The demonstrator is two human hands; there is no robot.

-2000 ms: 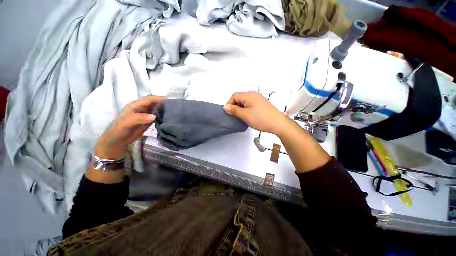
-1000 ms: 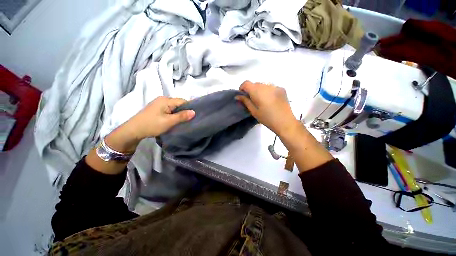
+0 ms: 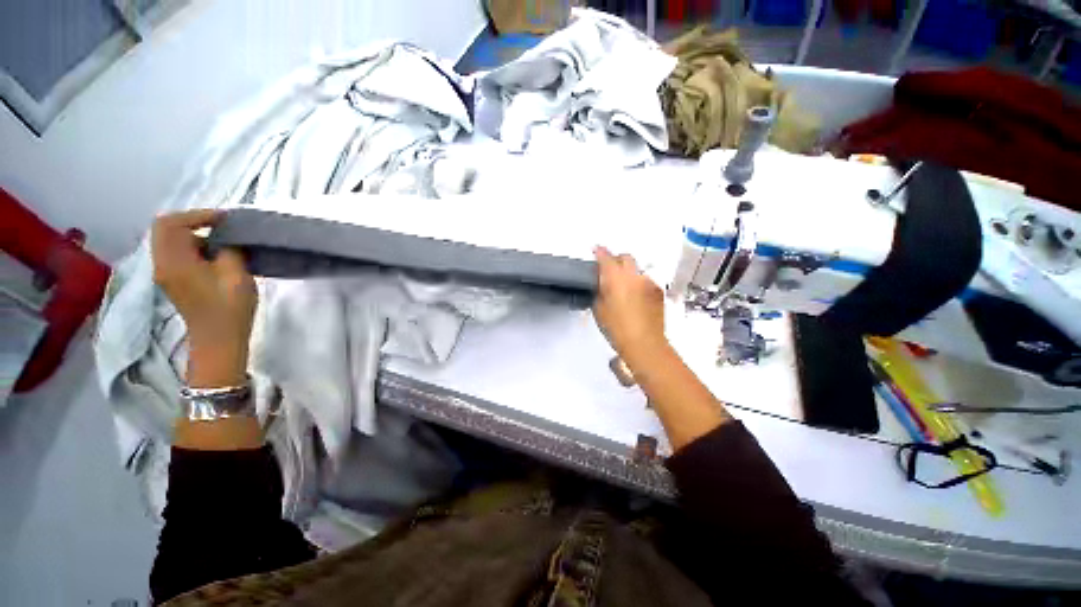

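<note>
A long narrow dark grey strip (image 3: 409, 253) is stretched almost level between both hands, above the table. My left hand (image 3: 208, 270) grips its left end, and my right hand (image 3: 627, 296) grips its right end. Part of the left fingers is behind the cloth. Light grey to white garment cloth (image 3: 320, 344) lies behind and below the strip and hangs over the table's front edge at the left. The white sewing machine head (image 3: 818, 213) with a blue stripe stands right of my right hand, its needle area (image 3: 708, 302) near the hand.
On the table (image 3: 522, 368) right of my right arm are a flat black rectangle (image 3: 836, 372), a yellow strip (image 3: 978, 484), thin pens and a black cord loop (image 3: 919, 464). Khaki cloth (image 3: 721, 89) and dark red cloth (image 3: 972, 125) lie behind the machine.
The dark grey cloth, bunched before, is now drawn out into a long taut strip. My left hand has moved left and the hands are farther apart. The view has shifted.
</note>
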